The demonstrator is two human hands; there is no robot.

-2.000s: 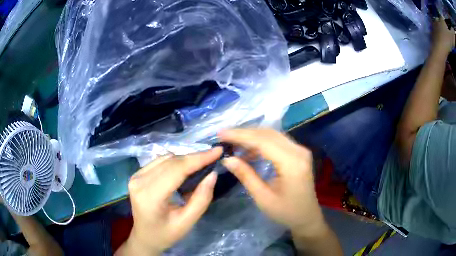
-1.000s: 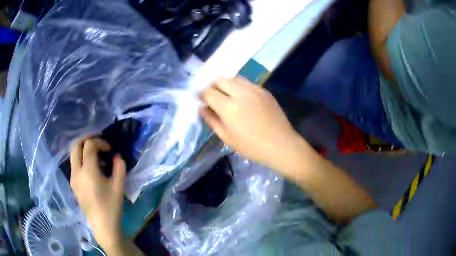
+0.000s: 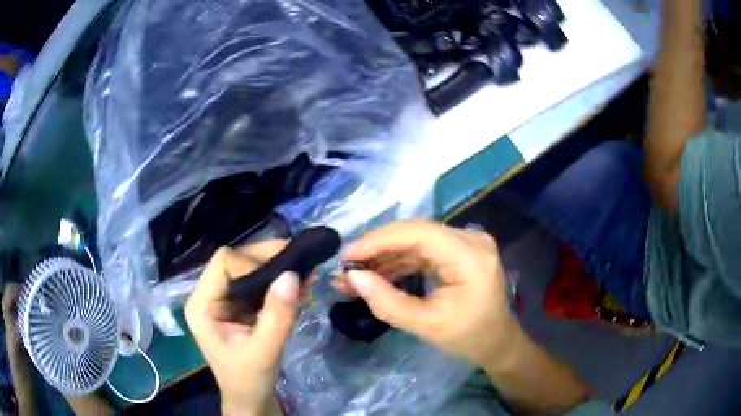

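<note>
My left hand grips a black moulded part, its rounded end pointing up and right, in front of the large bag's mouth. My right hand pinches a small dark, partly shiny round piece between thumb and finger, just right of the part's rounded end. The two pieces look apart. The large clear plastic bag lies on the bench with its mouth open, showing black parts and something blue inside. Below my hands, the clear lap bag holds black parts, partly hidden by my right hand.
A pile of black parts lies on a white sheet at the upper right. A small white fan with a cord stands at the left on the green bench. Another person's arm and green sleeve are at the right.
My left hand has come out of the large bag's mouth with a black part in it. My right hand has left the bag's edge and holds a small piece beside the part. The view has shifted.
</note>
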